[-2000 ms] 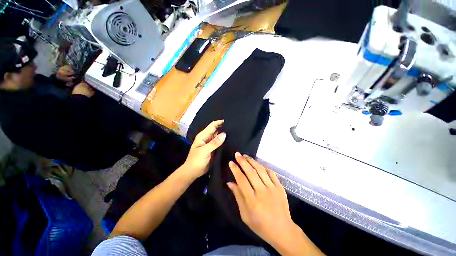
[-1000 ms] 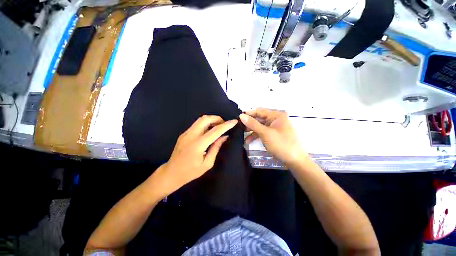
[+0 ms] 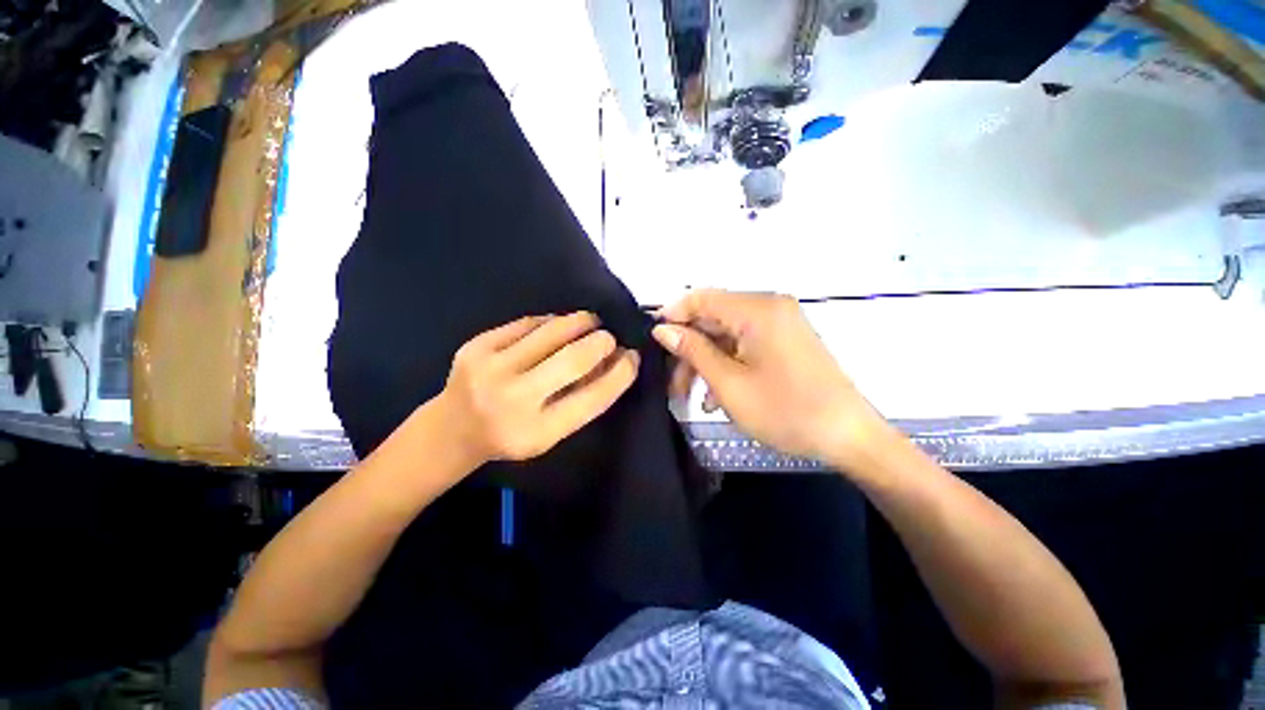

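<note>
A black sleeve or cut panel [image 3: 458, 236] lies on the white table [image 3: 888, 361], its narrow end at the back, and hangs over the front edge towards my lap. My left hand [image 3: 544, 386] lies on the cloth with fingers curled; its fingertips press or grip the cloth near the right edge. My right hand [image 3: 756, 364] pinches the cloth's right edge between thumb and forefinger. The exact fold under the fingertips is too dark to tell.
The machine's presser foot and needle area [image 3: 694, 136] is behind my right hand. A black strip [image 3: 1013, 39] hangs at the back right. A black phone [image 3: 193, 180] lies on taped brown cardboard [image 3: 187, 326] at the left. A grey housing [image 3: 49, 229] stands far left.
Since two seconds ago my right hand has come to pinch the cloth's edge, and my left hand has moved onto the cloth beside it. The view has turned right and moved closer.
</note>
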